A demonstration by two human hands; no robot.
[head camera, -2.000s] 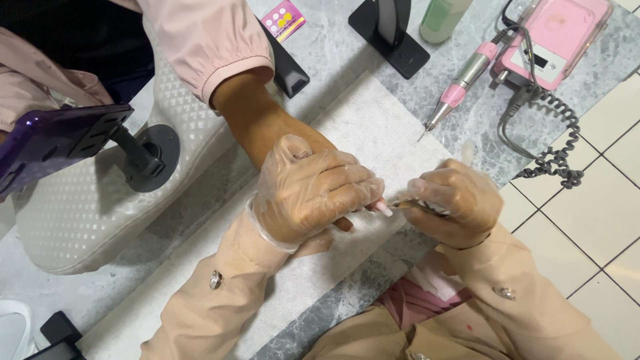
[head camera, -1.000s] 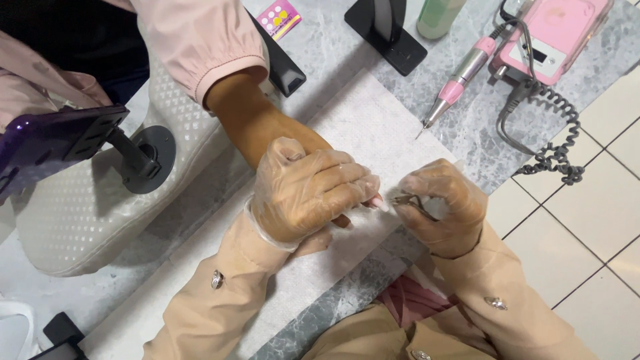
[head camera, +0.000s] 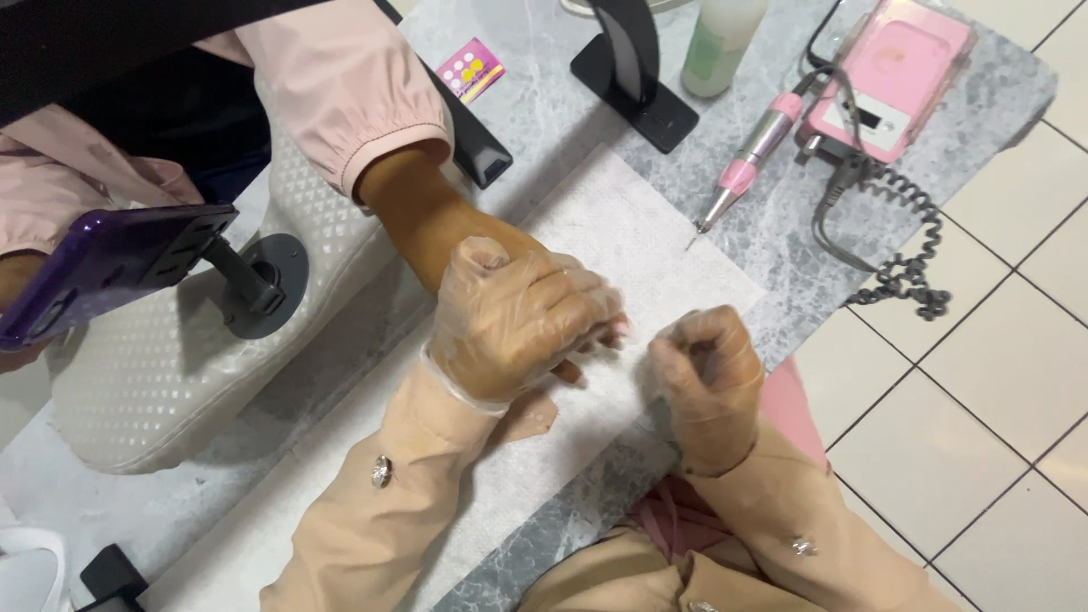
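My left hand (head camera: 531, 319), in a clear plastic glove, is closed over the fingers of another person's hand (head camera: 476, 225), which reaches in from a pink sleeve; one fingertip with a pinkish nail (head camera: 623, 326) shows past my fingers. My right hand (head camera: 710, 365), gloved the same way, is curled just to the right, apart from that fingertip. Whether a tool lies inside its curled fingers cannot be made out. Under the hands lies a white paper towel (head camera: 629, 221) on the grey marbled table.
A pink nail drill handpiece (head camera: 752, 157) lies beyond the towel, beside its pink control box (head camera: 901, 76) and coiled cord (head camera: 926, 229). A black stand (head camera: 637, 102), a bottle (head camera: 718, 51), a padded armrest (head camera: 170, 382) and a purple phone (head camera: 110, 263) on a holder surround the hands.
My right hand has drawn away from the other person's fingertip; the metal tool seen in it earlier no longer shows clearly. My left hand keeps its hold.
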